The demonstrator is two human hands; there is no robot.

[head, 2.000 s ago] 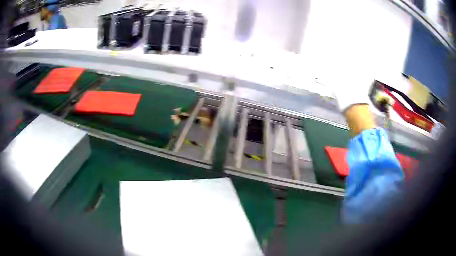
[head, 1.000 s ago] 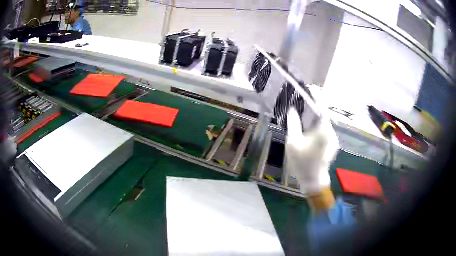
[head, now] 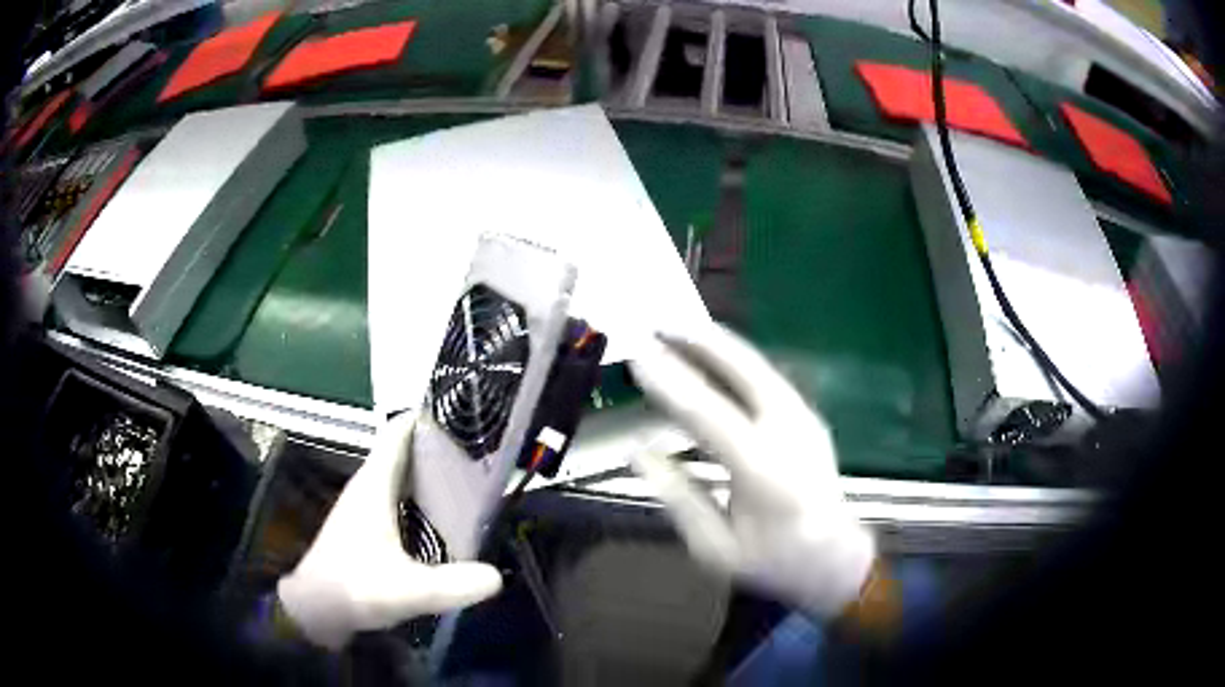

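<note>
A fan end panel with a round black fan grille facing left is held tilted in front of me. My left hand, in a white glove, grips its lower end and covers part of a second grille. A black fan body with coloured wires shows on the panel's right side. My right hand, gloved and slightly blurred, is to the right of the panel with fingers apart, holding nothing visible. A white metal chassis lies behind the panel on the green line; its near end is partly hidden.
Another chassis lies on the left and one on the right, with a black cable over it. A black parts tray with small shiny pieces is at the lower left. Orange-red pads lie on the far side.
The view has tilted down to the near chassis. The fan panel, held up over the far side in the right hand, is now close in front in the left hand. The right hand is off it.
</note>
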